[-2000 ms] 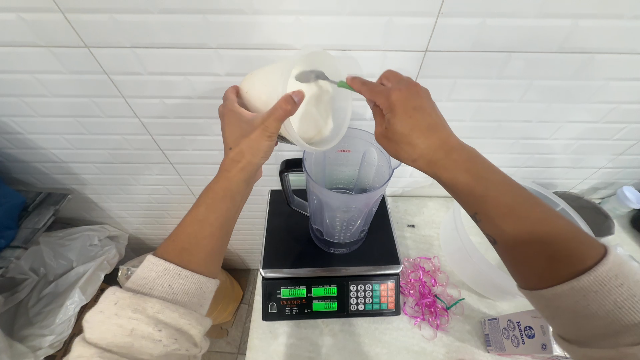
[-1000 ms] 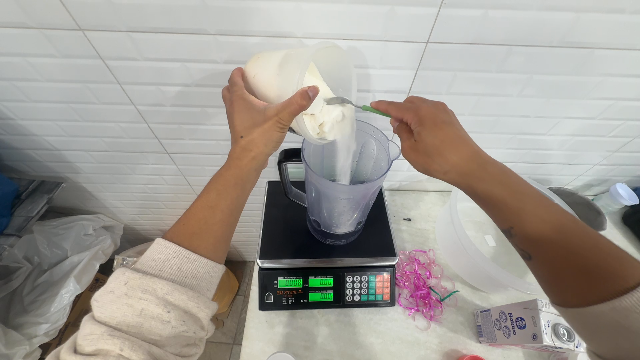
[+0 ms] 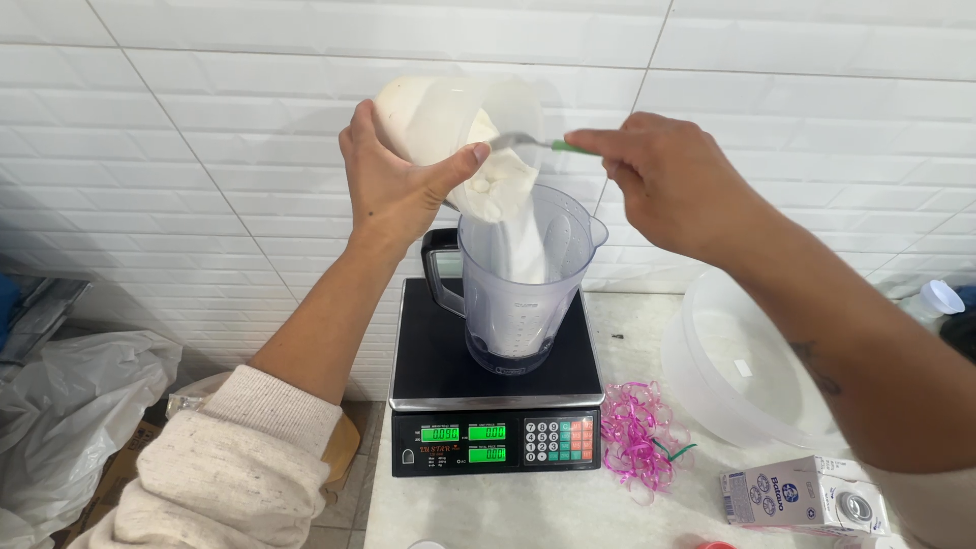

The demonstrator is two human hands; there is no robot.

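My left hand (image 3: 404,175) grips a translucent plastic tub (image 3: 435,114), tilted over a clear blender jar (image 3: 572,252) with a black handle. White powder (image 3: 499,183) falls from the tub's mouth into the jar. My right hand (image 3: 671,175) holds a metal spoon (image 3: 518,140) with a green handle, its bowl at the powder in the tub's mouth. The jar stands upright on the black platform of a digital scale (image 3: 427,351), whose green displays are lit.
Pink curled ribbon (image 3: 637,442) lies right of the scale. Farther right are a large translucent plastic bowl (image 3: 690,366) and a carton (image 3: 793,496) lying on its side. Plastic bags (image 3: 84,419) are at the left. A white tiled wall (image 3: 229,99) stands behind.
Powder lay in the tilted tub two seconds ago with none seen falling. By one second ago it was pouring into the jar, and it still pours.
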